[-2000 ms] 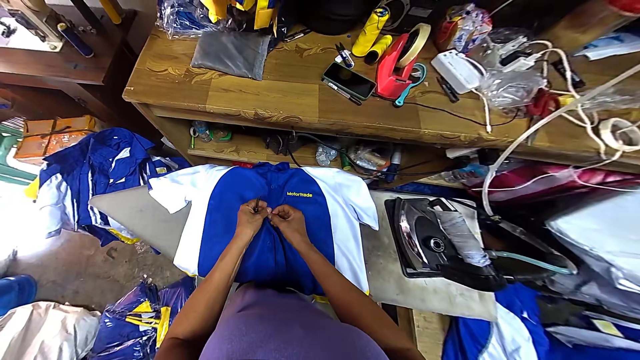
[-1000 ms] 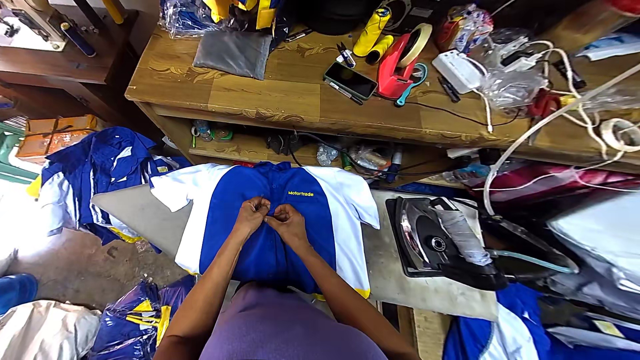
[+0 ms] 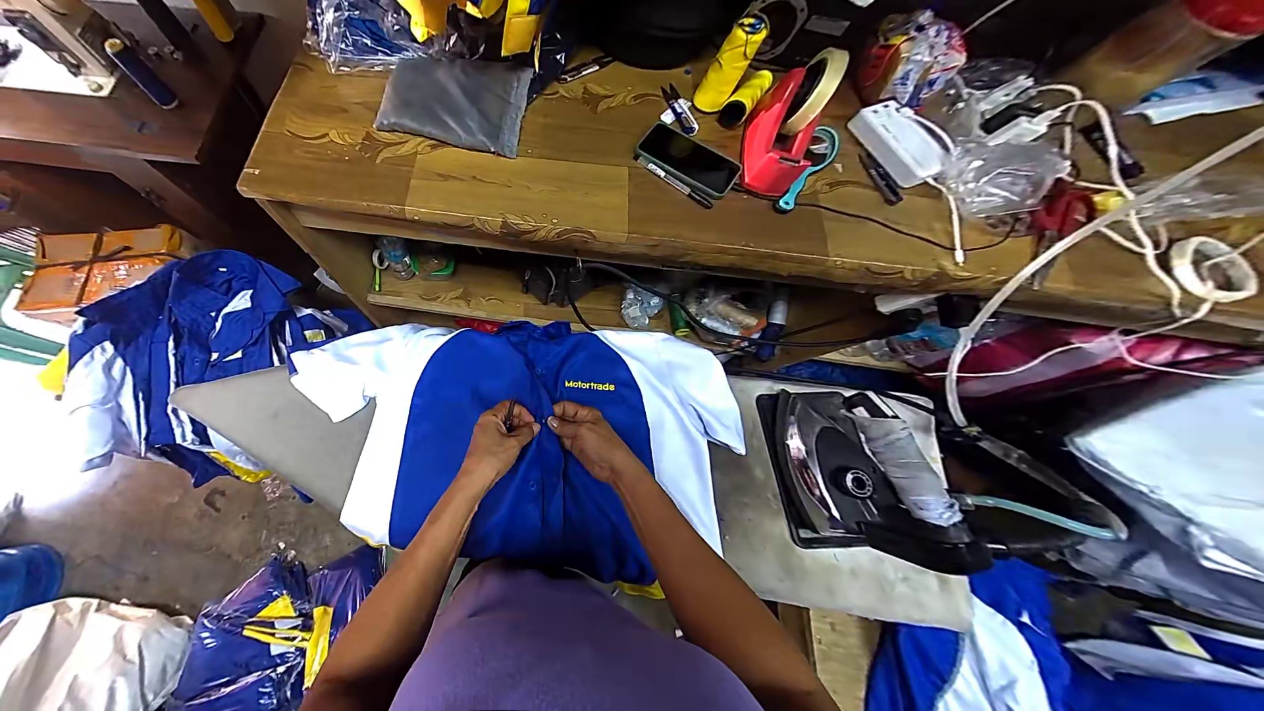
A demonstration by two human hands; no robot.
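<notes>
A blue short-sleeved shirt with white sides (image 3: 612, 494) lies front up on a pale ironing board (image 3: 839, 578), its collar toward the wooden table. At the front placket, below the collar, my left hand (image 3: 502, 434) pinches the cloth and holds a small dark tool, too small to name. My right hand (image 3: 585, 434) grips the placket's other side with thumb and finger, close beside the left. Buttons show on the placket below my hands. An electric iron (image 3: 839, 469) rests on a dark pad on the board, right of the shirt.
A wooden table (image 3: 533, 197) spans the far side, bearing a phone (image 3: 686, 161), a red tape dispenser (image 3: 775, 138), thread cones (image 3: 731, 64) and cables. More shirts (image 3: 197, 336) hang at left. Plastic-wrapped garments (image 3: 257, 632) lie at lower left. The iron's pale hose (image 3: 1017, 276) arches at right.
</notes>
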